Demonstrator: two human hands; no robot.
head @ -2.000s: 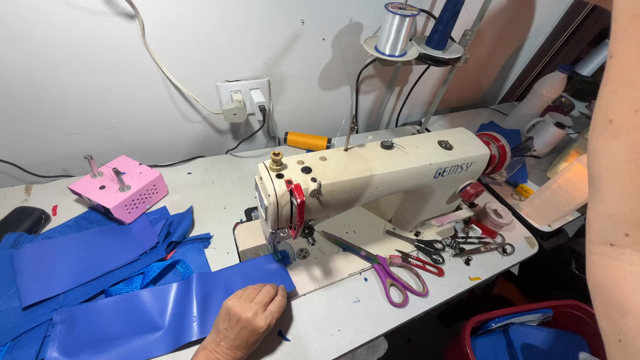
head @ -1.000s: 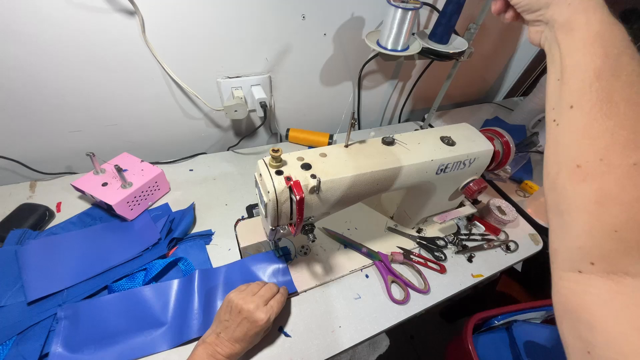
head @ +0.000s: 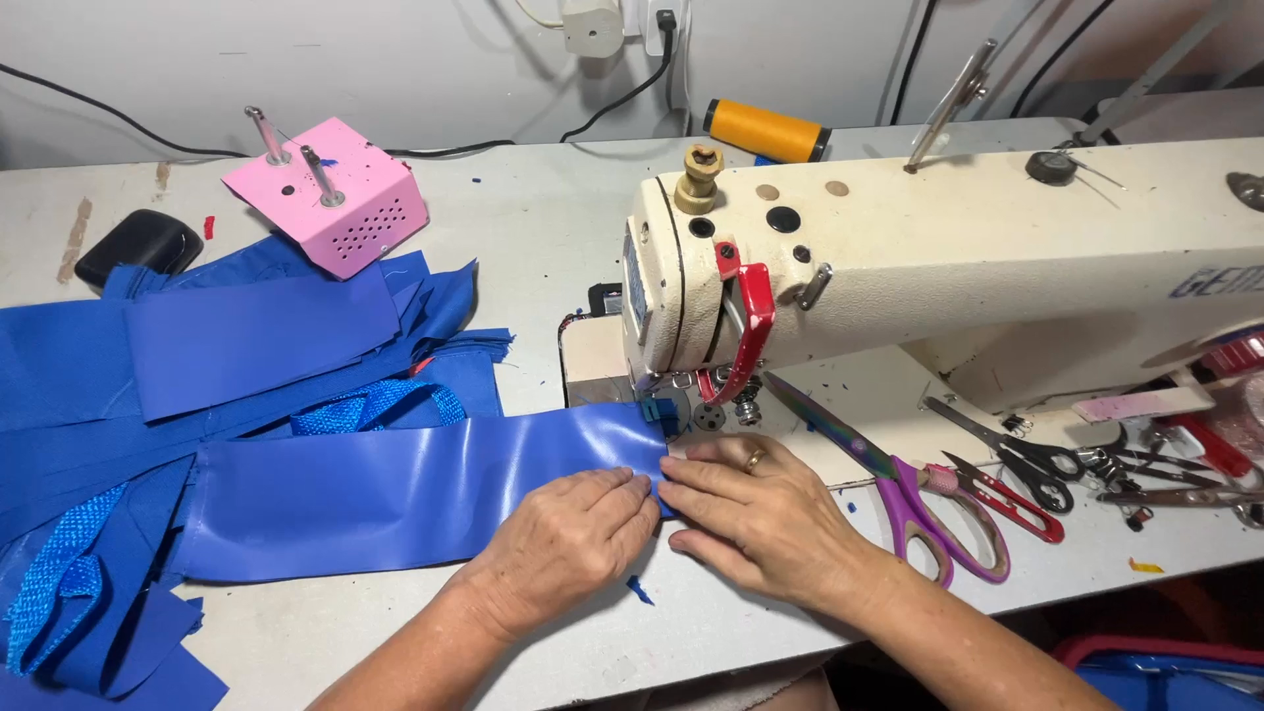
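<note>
A long blue fabric strip (head: 395, 494) lies flat on the white table, its right end at the needle area of a cream sewing machine (head: 889, 237). My left hand (head: 573, 523) rests on the strip near that end, fingers together, pressing it down. My right hand (head: 760, 523), with a ring on one finger, touches the strip's right edge with its fingertips. The two hands nearly meet. A small blue piece (head: 660, 413) sits at the presser foot. Right of my right hand lie purple-handled scissors (head: 918, 504).
Blue fabric pieces (head: 267, 336) and woven blue webbing (head: 69, 592) pile up at left, beside a pink metal box (head: 341, 202) and a black case (head: 138, 247). Red thread snips (head: 1007, 499) and black scissors (head: 1027, 454) lie at right. An orange thread spool (head: 767, 130) lies behind the machine.
My right hand has come down from the raised position at upper right to the strip's edge. My left hand stays on the strip. The view has moved closer to the table.
</note>
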